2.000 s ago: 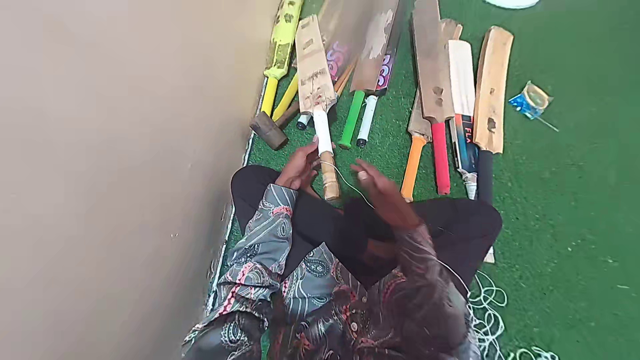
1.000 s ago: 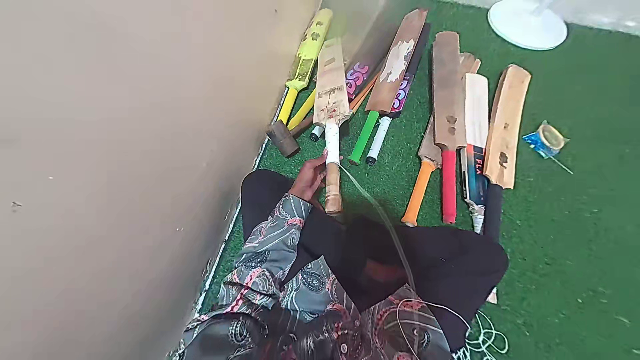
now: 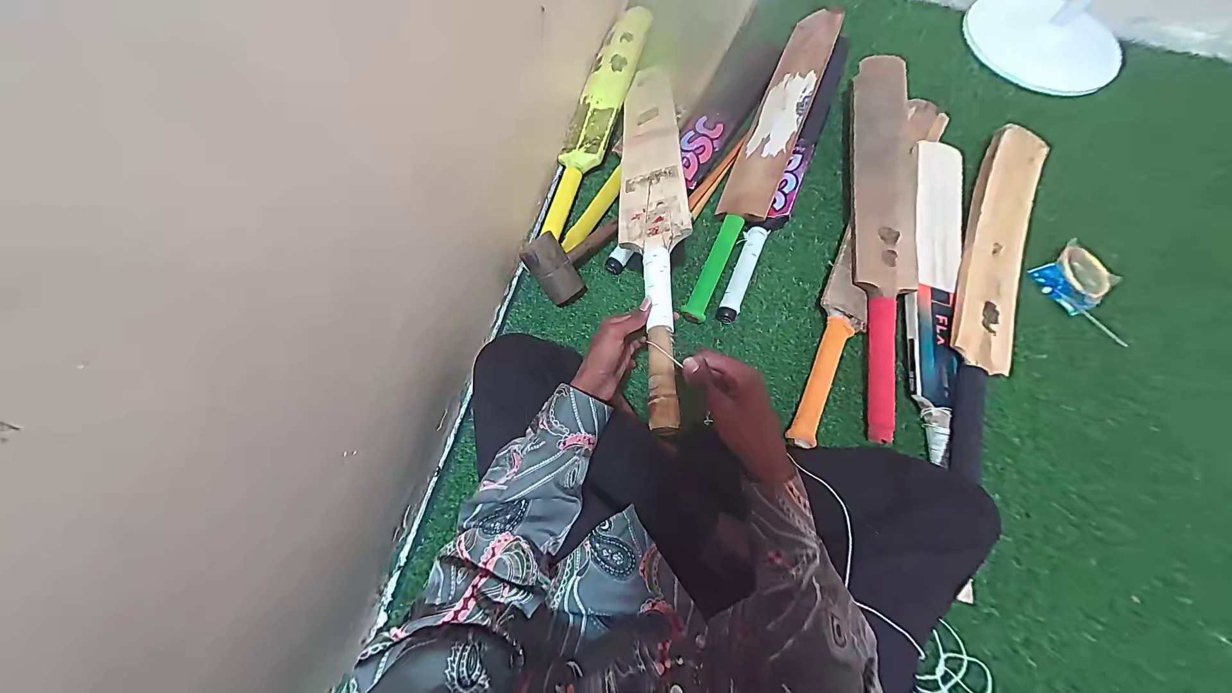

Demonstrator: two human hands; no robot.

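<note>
A wooden cricket bat (image 3: 654,164) lies with its handle toward me. White cord (image 3: 657,289) is wound around the upper part of the handle, while the lower part is bare cane (image 3: 662,385). My left hand (image 3: 616,351) grips the handle near the lower edge of the winding. At the right of the handle, my right hand (image 3: 731,390) pinches the white cord between thumb and fingers, with a short length stretched to the handle. The cord runs on over my right leg to loose coils (image 3: 953,669) on the green turf.
A wooden mallet (image 3: 553,269) and a yellow bat (image 3: 602,106) lie by the wall on the left. Several more bats, one with a red grip (image 3: 881,371) and one with a green grip (image 3: 714,269), spread to the right. Farther right are tape in a packet (image 3: 1083,277) and a white round base (image 3: 1042,43).
My right hand, out of sight beside the handle one second ago, is back near it with the cord pinched. My left hand stays on the handle.
</note>
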